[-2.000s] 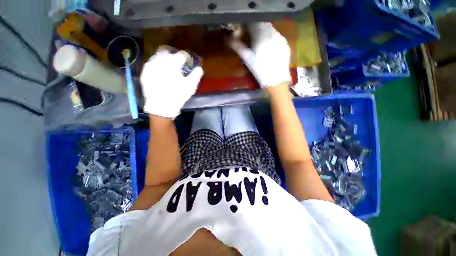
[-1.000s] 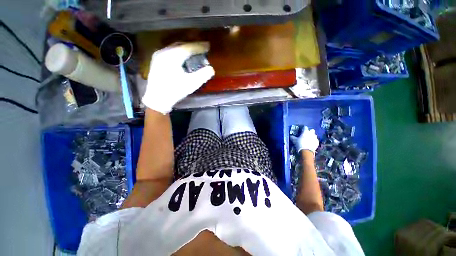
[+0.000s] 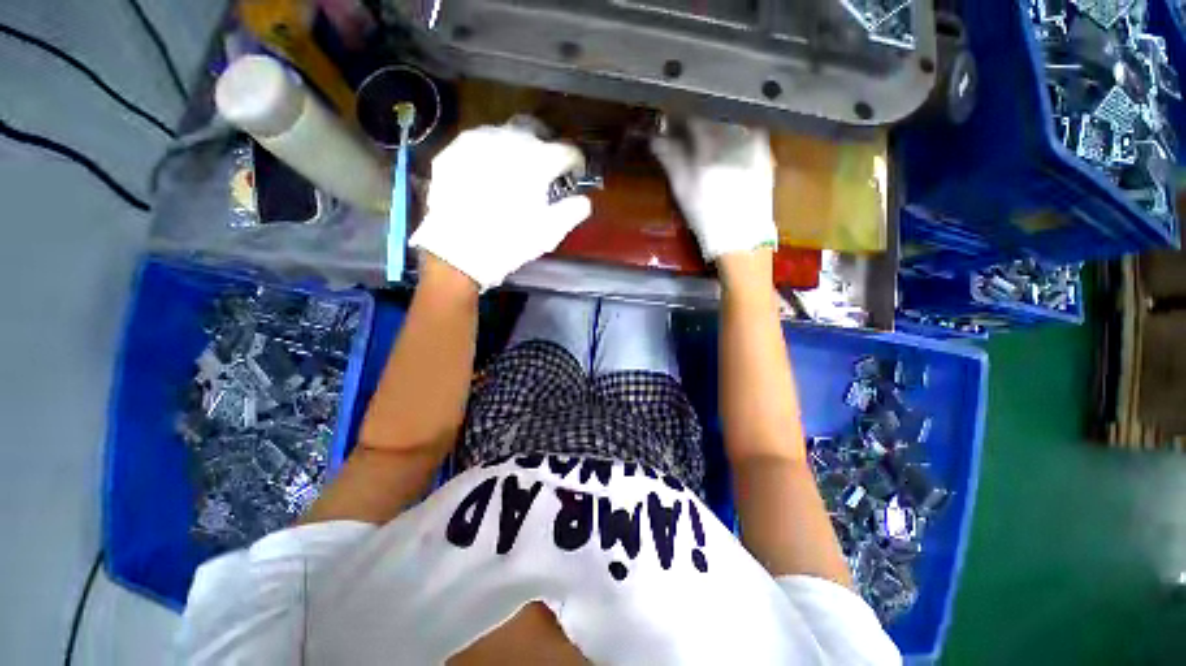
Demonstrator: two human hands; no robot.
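My left hand (image 3: 501, 202), in a white glove, is over the left part of the pads. It holds a small silver-grey metal workpiece (image 3: 572, 186) between thumb and fingers. My right hand (image 3: 723, 189), also gloved, is over the pads just below the machine bed (image 3: 650, 59). Its fingertips point toward a small shiny spot at the bed's front edge. They are blurred, so I cannot tell whether they hold a part. A yellow pad (image 3: 832, 195) and a red strip (image 3: 631, 238) lie under the hands.
Blue bins of metal parts stand on the left (image 3: 124, 429) and right (image 3: 960, 507). A dark cup (image 3: 377, 124) with a light-blue-handled brush (image 3: 398, 215) and a white bottle (image 3: 306, 130) are on the bench's left. Filled blue totes (image 3: 988, 143) stand far right.
My right hand has moved from the right bin up to the machine's front edge. My left hand still holds a workpiece. The camera view has shifted, showing more of the machine bed.
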